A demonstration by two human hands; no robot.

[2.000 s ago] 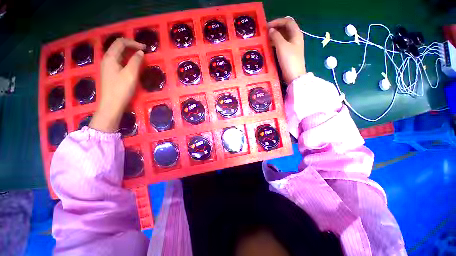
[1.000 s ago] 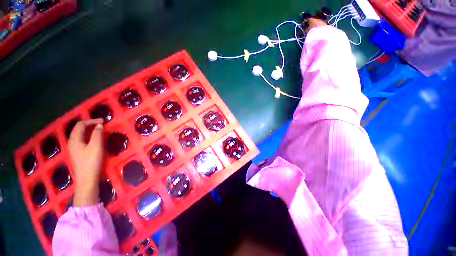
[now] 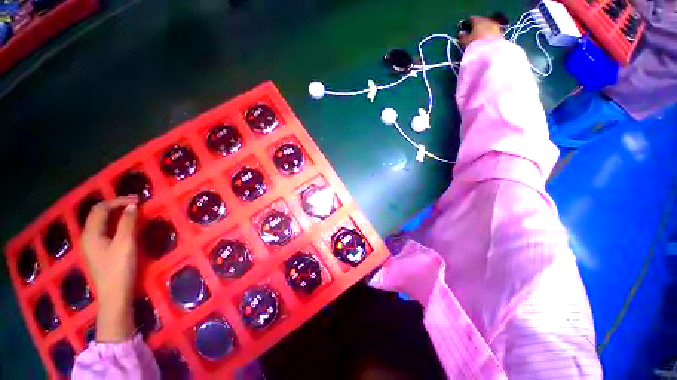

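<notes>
The red-orange tray lies tilted on the bench, with several round black watch bodies in its square pockets. Those toward the right show lit digits, such as this watch; others are dark or carry glare. My left hand is over the tray's left part, thumb and forefinger bent with a gap between them and nothing visible in them. My right hand is small at the top, among black watch bodies by the cables; whether it grips one is unclear. One black watch sits at a white cable end.
White charging pucks and tagged leads lie on the dark green bench right of the tray. A white hub with plugged leads is at upper right, beside another red tray. A red bin stands at upper left. Blue floor shows at right.
A black watch now covers a puck that was bare white. My right hand stays by the black watches. The tray and left hand appear slightly lower and further left in the view.
</notes>
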